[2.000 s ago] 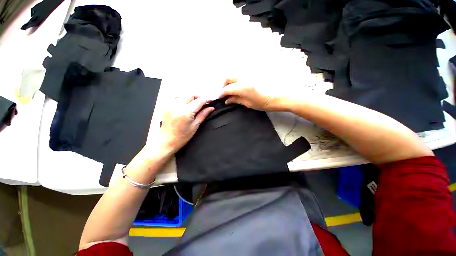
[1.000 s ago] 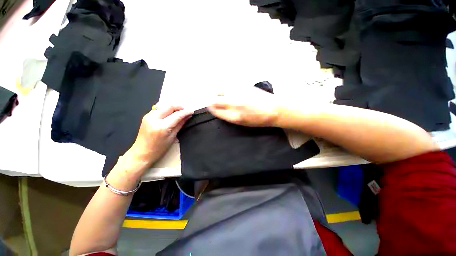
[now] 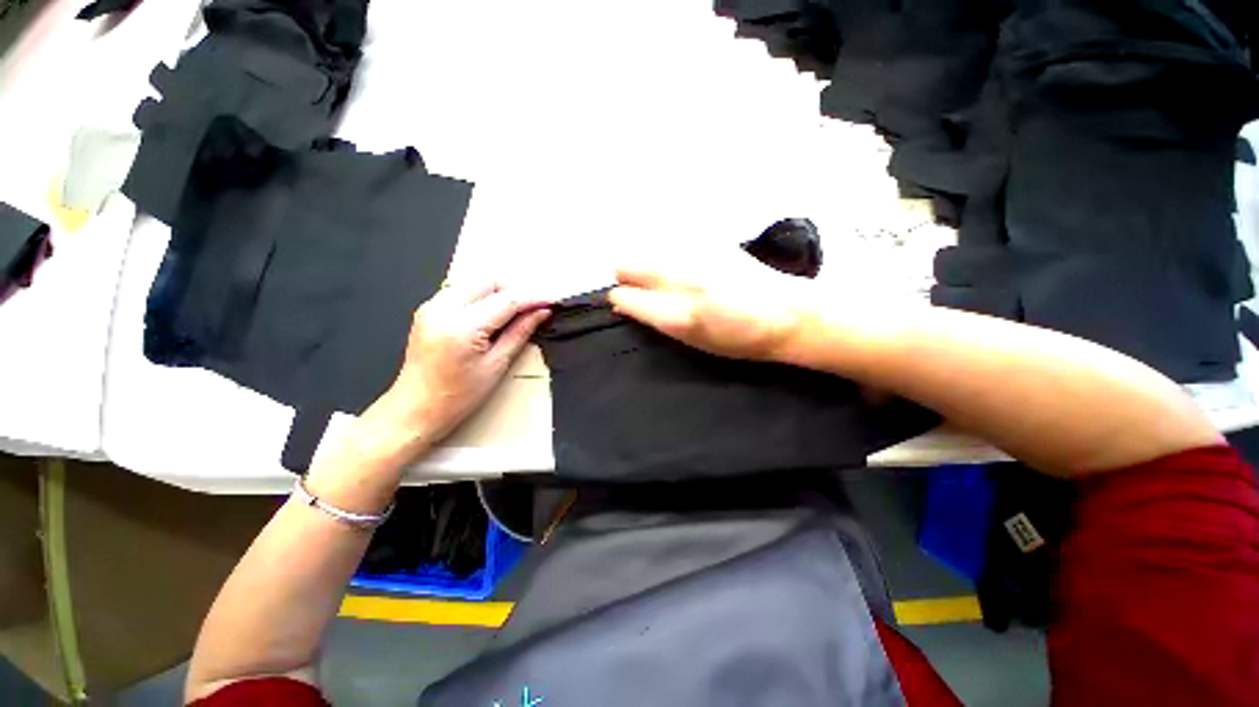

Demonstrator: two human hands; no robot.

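A black panel (image 3: 704, 414) lies at the table's front edge, its lower part reaching down to the apron. A folded edge (image 3: 583, 311) runs along its top left. My left hand (image 3: 470, 348) pinches the left end of this fold between thumb and fingers. My right hand (image 3: 704, 311) lies on the fold just to the right, fingertips on the edge, covering the panel's upper right part. A small black curled part (image 3: 790, 247) sticks up behind my right hand; whether it belongs to the panel is hidden.
A black piece pile (image 3: 311, 263) lies at left on the white table (image 3: 580, 138). A large black piece stack (image 3: 1105, 207) is at right. A small black piece (image 3: 21, 246) lies far left. A blue crate (image 3: 428, 546) with black pieces and a grey apron (image 3: 690, 594) are below the table.
The panel's fold and my left hand have shifted right. My right hand has moved left along the fold, then slightly back right. The black curled part has come into view behind it.
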